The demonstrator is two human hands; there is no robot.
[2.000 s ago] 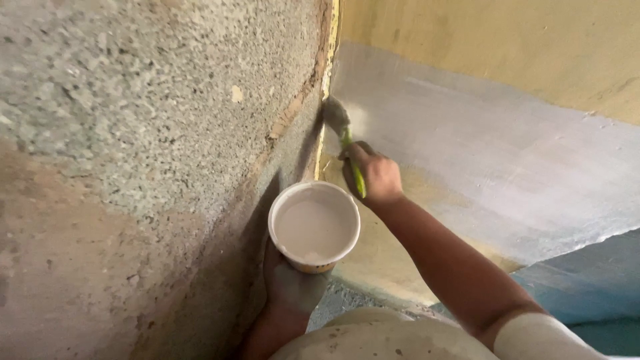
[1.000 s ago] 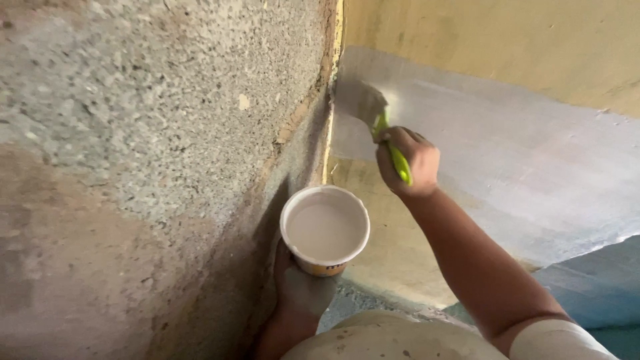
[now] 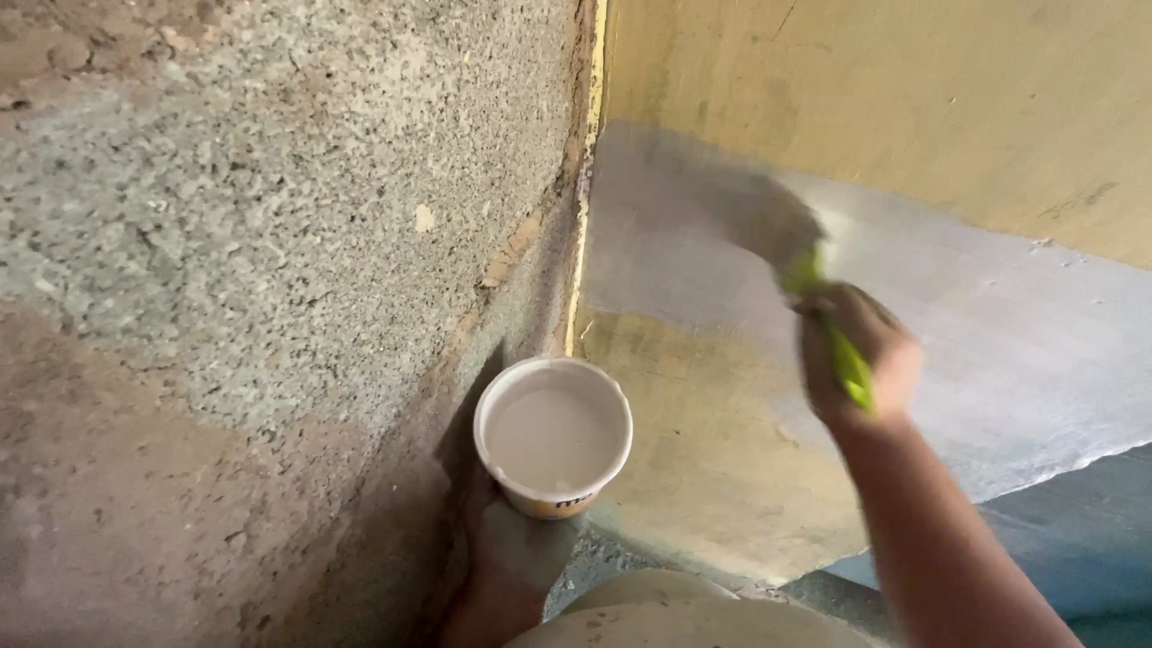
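Note:
My right hand [image 3: 859, 355] is closed around the lime-green handle of a paintbrush [image 3: 810, 243]. The brush head is blurred and lies over the pale lilac paint band [image 3: 954, 315] on the yellow wall [image 3: 882, 99]. Low in the middle, my left hand [image 3: 522, 544] holds a white plastic tub [image 3: 553, 436] with an orange band and some writing; its fingers are mostly hidden behind and under the tub. Pale, pinkish-white liquid paint fills much of the tub.
A rough, speckled bare plaster wall [image 3: 297, 207] rises close on the left. It meets the yellow wall at a corner with a chipped yellow edge [image 3: 589, 171]. A blue surface [image 3: 1071, 522] shows at the lower right. My clothed torso [image 3: 684, 616] is at the bottom.
My right hand and the paintbrush have moved right, away from the wall corner, across the lilac band. My left hand still holds the tub.

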